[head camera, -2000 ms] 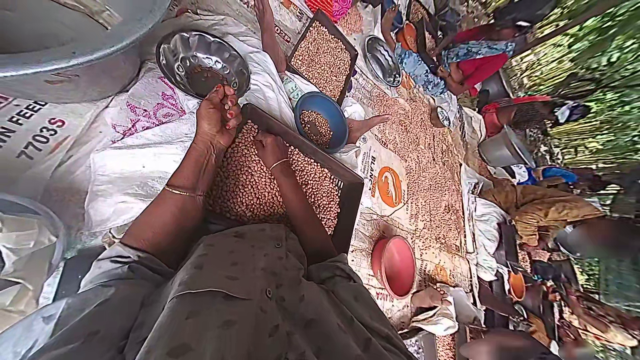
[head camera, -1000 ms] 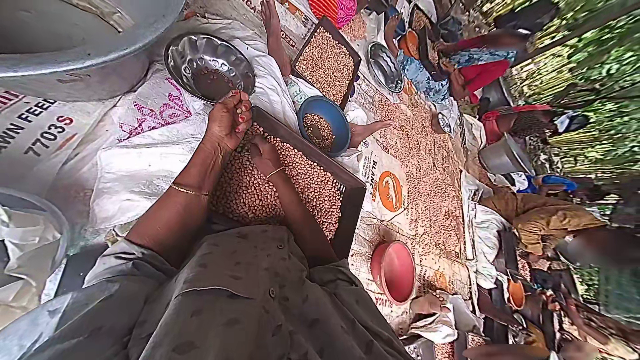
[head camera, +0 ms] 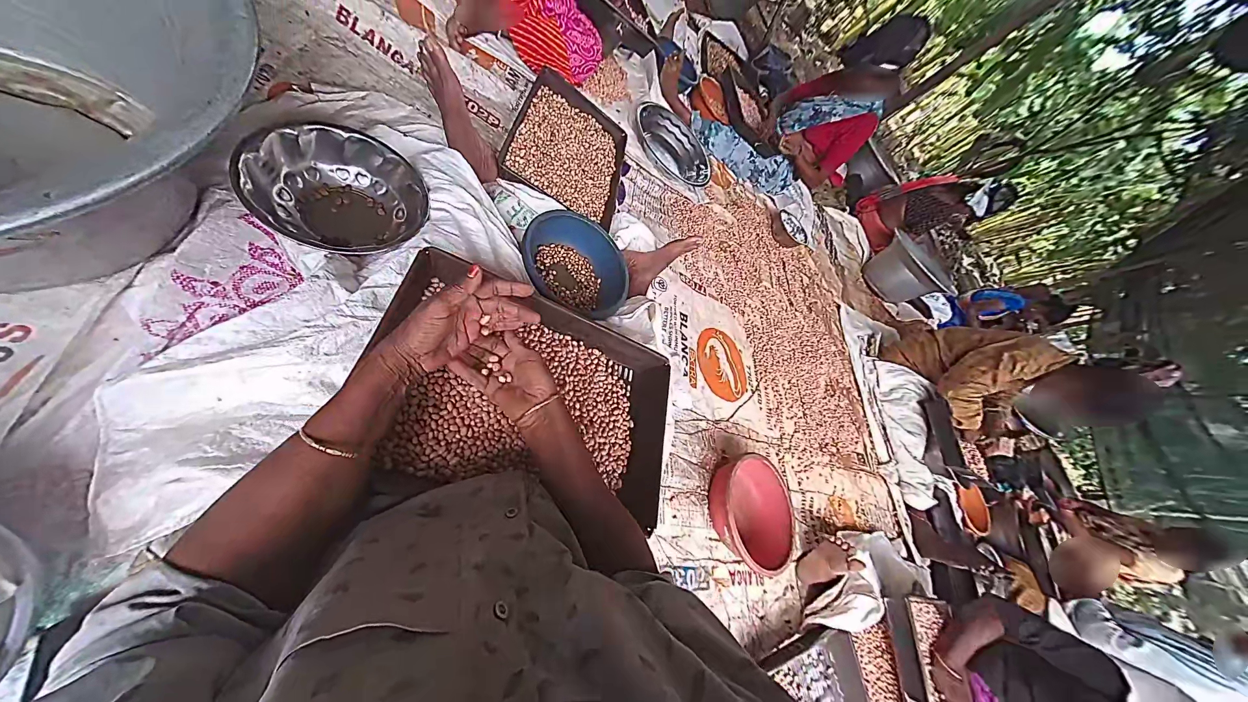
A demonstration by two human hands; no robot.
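Palm up above a dark rectangular tray (head camera: 648,429) of tan kernels that look like peanuts (head camera: 585,405), my two hands meet at the fingers. My left hand (head camera: 458,322) has spread fingers, with one or two kernels lying on them. Several pale kernels rest on the fingers and palm of my right hand (head camera: 512,375). A scalloped metal bowl (head camera: 331,185) with a few dark bits in it sits on white sacking beyond my left hand. Past the tray's far edge stands a blue bowl (head camera: 575,263), partly filled with kernels.
A large metal basin (head camera: 210,117) stands at upper left. A red plastic bowl (head camera: 756,512) sits right of the tray. Another person's bare feet (head camera: 658,265) flank a second tray of kernels (head camera: 564,146). Kernels are spread over sacks (head camera: 790,331); several people sit farther right.
My left hand has come down from beside the metal bowl and opened over the tray. My right hand, earlier down among the kernels, has turned palm up with kernels on it.
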